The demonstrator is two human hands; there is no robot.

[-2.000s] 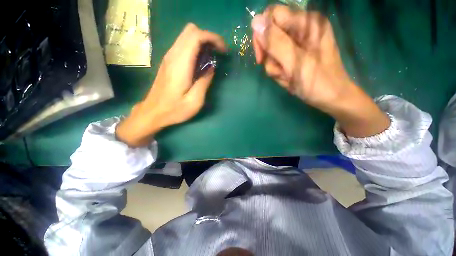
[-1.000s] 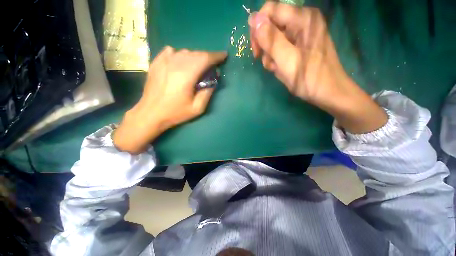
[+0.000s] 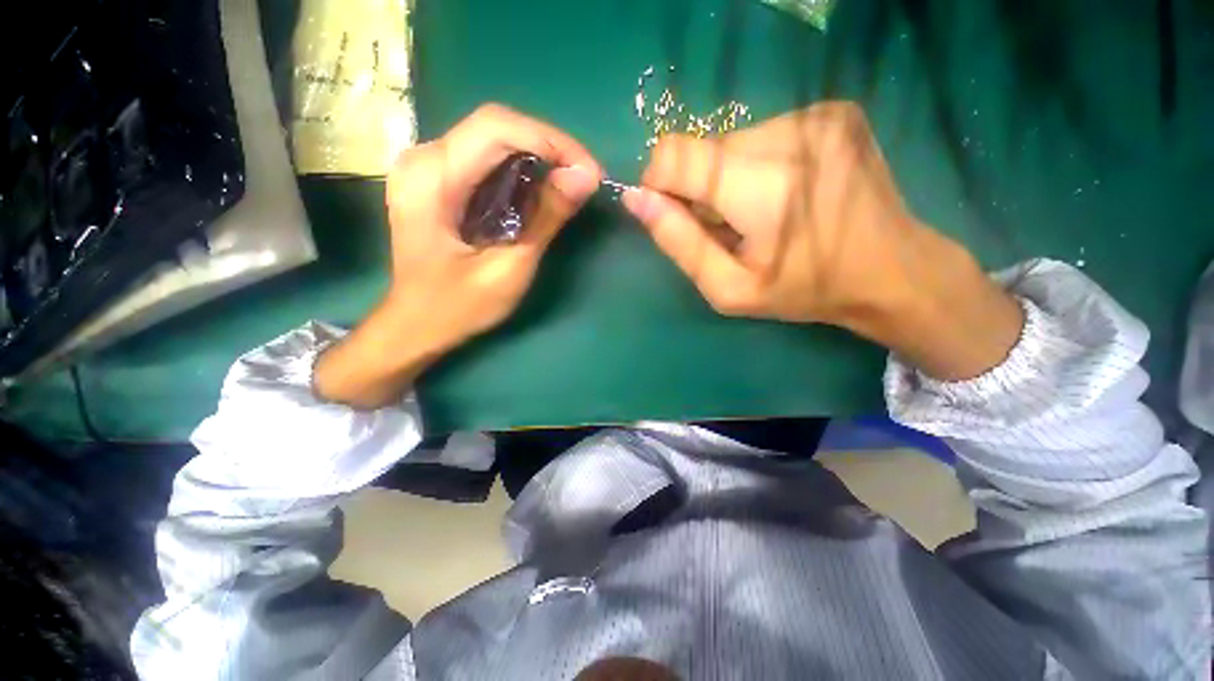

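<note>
My left hand (image 3: 459, 226) is curled around a small dark glossy module (image 3: 502, 200), which shows between the palm and fingers. Its thumb and index fingertips are together at the right. My right hand (image 3: 799, 220) pinches a thin silvery tip (image 3: 615, 185) between thumb and index finger. The tip reaches to my left fingertips; what it touches there is too small to tell. Tiny gold-coloured parts (image 3: 692, 117) lie scattered on the green mat just beyond my right hand, partly hidden by it.
A black blister tray (image 3: 100, 160) with a pale edge lies at the left. A pale yellow strip (image 3: 354, 87) lies beside it. A clear bag's green edge (image 3: 803, 11) shows at the top. The green mat (image 3: 639, 359) ends near my body. A pale sleeve shows at the far right.
My right hand has come down and left from beyond the gold parts, so the silvery tip meets my left fingertips. My left hand has turned, showing more of the dark module.
</note>
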